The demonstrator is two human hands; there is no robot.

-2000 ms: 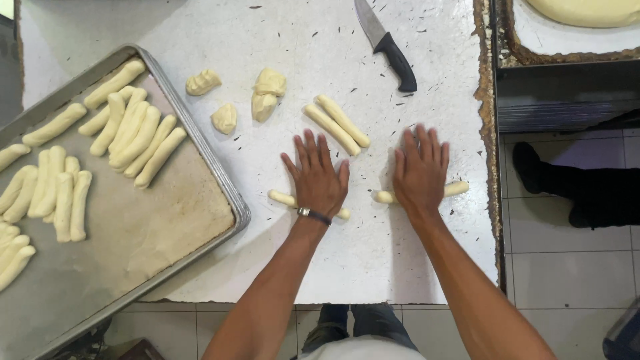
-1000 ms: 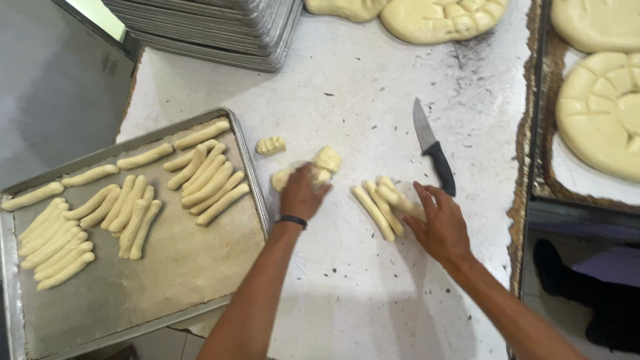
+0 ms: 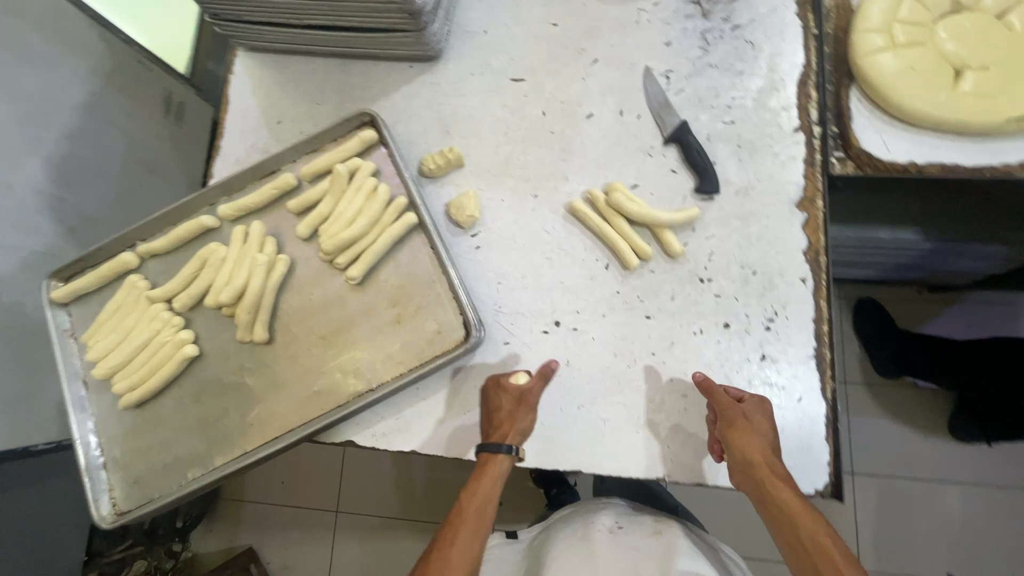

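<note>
My left hand (image 3: 510, 406), with a dark wristband, is closed around a piece of pale dough that shows between thumb and fingers, near the table's front edge. My right hand (image 3: 740, 428) hovers to its right, fingers curled and thumb out; whether it holds anything is hidden. Beyond both hands, several rolled dough strips (image 3: 604, 234) lie together, one across others. A ridged dough lump (image 3: 442, 162) and a smaller dough lump (image 3: 463, 209) sit beside the tray. Further rolled strips lie in groups on the metal baking tray (image 3: 352, 336).
A knife with a black handle (image 3: 694, 160) lies beyond the strips. Stacked metal trays (image 3: 328, 36) stand at the back left. Large scored dough (image 3: 944, 64) rests on a surface at the far right. Another person's dark-clad leg (image 3: 944, 360) is at the right.
Two seconds ago both hands were flat on a dough strip; one second ago my left hand was at the lumps and my right at the strips. Both have drawn back toward me. Fewer lumps lie on the table.
</note>
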